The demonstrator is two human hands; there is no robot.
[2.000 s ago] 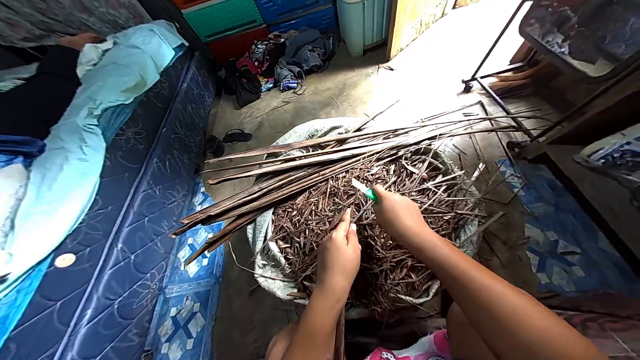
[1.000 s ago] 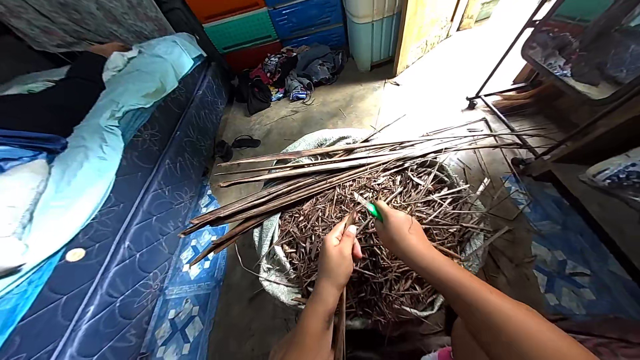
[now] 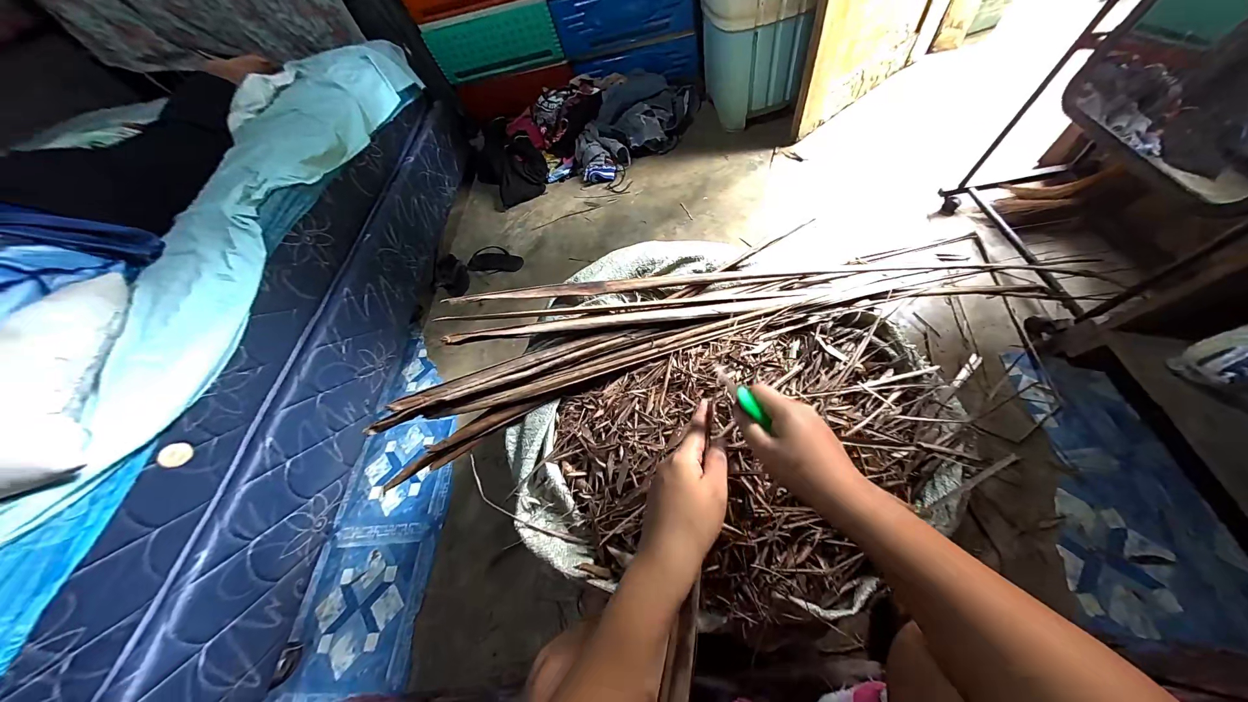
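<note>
My left hand [image 3: 687,487] is closed around dry brown plant strips [image 3: 682,639], whose lower part runs down under my forearm. Just to its right, my right hand [image 3: 795,444] grips a green-handled knife [image 3: 754,408]; its blade is blurred and points up and left, close to the strip ends at my left fingertips. Beneath both hands is a woven white sack [image 3: 531,487] with its mouth rolled open, full of short chopped brown pieces [image 3: 624,439]. Long dry strips [image 3: 585,366] lie across the sack's far side and stick out past its rim.
A blue mattress [image 3: 322,322] with a light-blue sheet stands at left; a person's dark-clothed limb [image 3: 146,166] rests on it. Clothes [image 3: 624,122] lie on the floor before plastic drawers [image 3: 492,44]. A metal-framed rack [image 3: 1014,239] stands at right, near blue patterned floor covering [image 3: 1121,526].
Both hands stay above the sack, the left still on the strips and the right still on the knife. The knife's blade has shifted slightly relative to the left fingertips.
</note>
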